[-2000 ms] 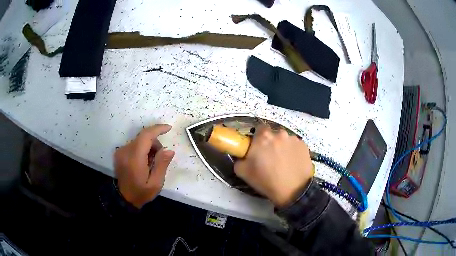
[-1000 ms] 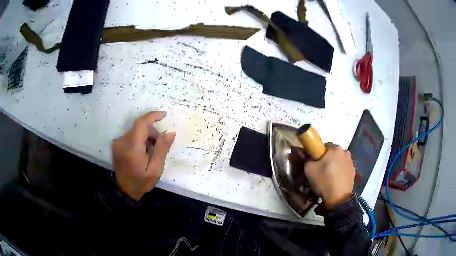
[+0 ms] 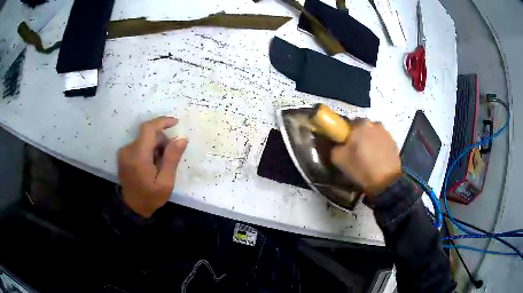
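Observation:
My right hand point(image 3: 367, 155) is closed round the yellow wooden handle of the steam iron point(image 3: 309, 150). The iron's pointed silver plate covers the right part of a small black pocket piece point(image 3: 275, 159) near the table's front edge. The piece's left part shows flat on the table. My left hand point(image 3: 150, 163) is over the table's front edge, to the left of the piece. Its thumb and index finger are apart with nothing between them. A dark-green shaped cut piece point(image 3: 321, 73) lies flat beyond the iron.
Black cut pieces point(image 3: 350, 34) lie under an olive strip at the upper middle. Red-handled scissors point(image 3: 416, 68) and a dark iron rest pad point(image 3: 420, 140) lie at right. A long black bundle point(image 3: 87, 37) and an olive strip point(image 3: 200, 22) are at upper left. Blue hoses hang at right.
The iron moved right from the front middle, uncovering the left part of the black piece, then slightly back left and turned. My left hand keeps its pose. The view has shifted a little.

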